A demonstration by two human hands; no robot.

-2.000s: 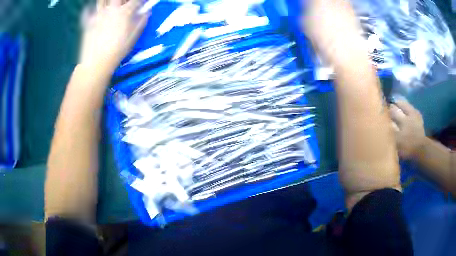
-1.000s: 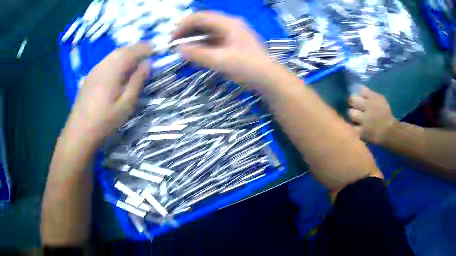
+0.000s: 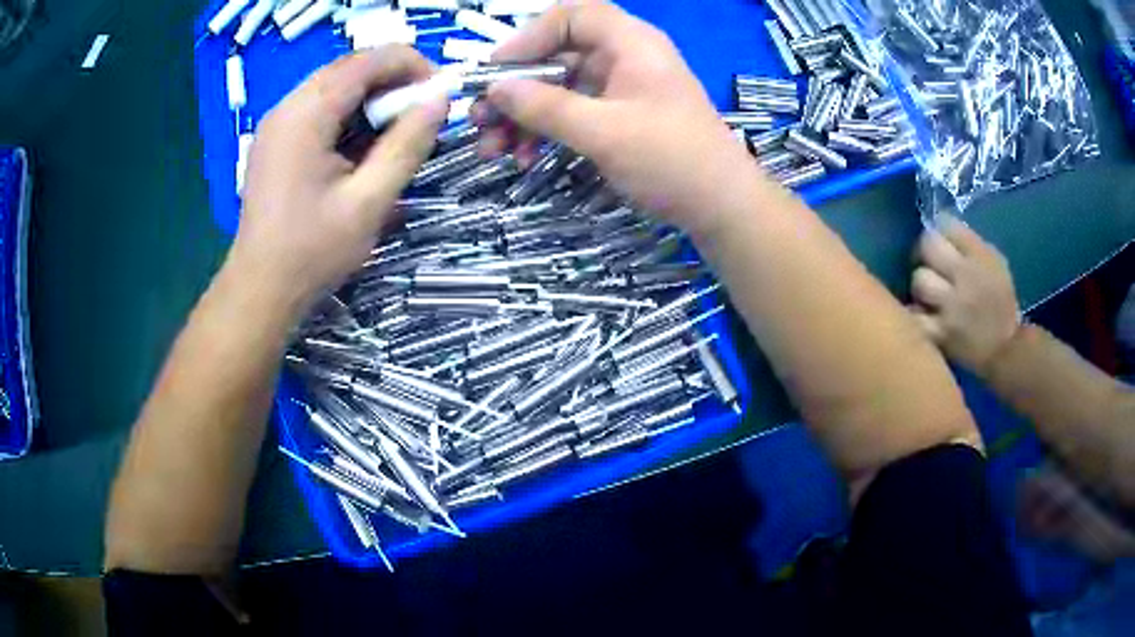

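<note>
My left hand [image 3: 330,162] holds a white plastic piece [image 3: 411,100] between thumb and fingers, above the far edge of the near tray. My right hand [image 3: 597,100] holds a metal sleeve [image 3: 533,74] close to the white piece's right end. The two parts meet or nearly meet; the exact contact is too small to tell. Below the hands, the near tray [image 3: 523,492] is piled with assembled units [image 3: 548,373], silver tubes with thin rods. The far tray [image 3: 218,137] holds white pieces with stems and lies partly behind my hands.
The right-hand tray [image 3: 859,184] holds loose metal sleeves. A clear bag [image 3: 996,93] of silver tubes lies beside it. Another person's hand [image 3: 971,292] is at its lower corner. A side tray [image 3: 15,299] is at the left edge. A stray white piece [image 3: 95,51] lies on the mat.
Two seconds ago my hands were apart at the top edge. They came together over the trays, and now hold a white piece and a sleeve end to end.
</note>
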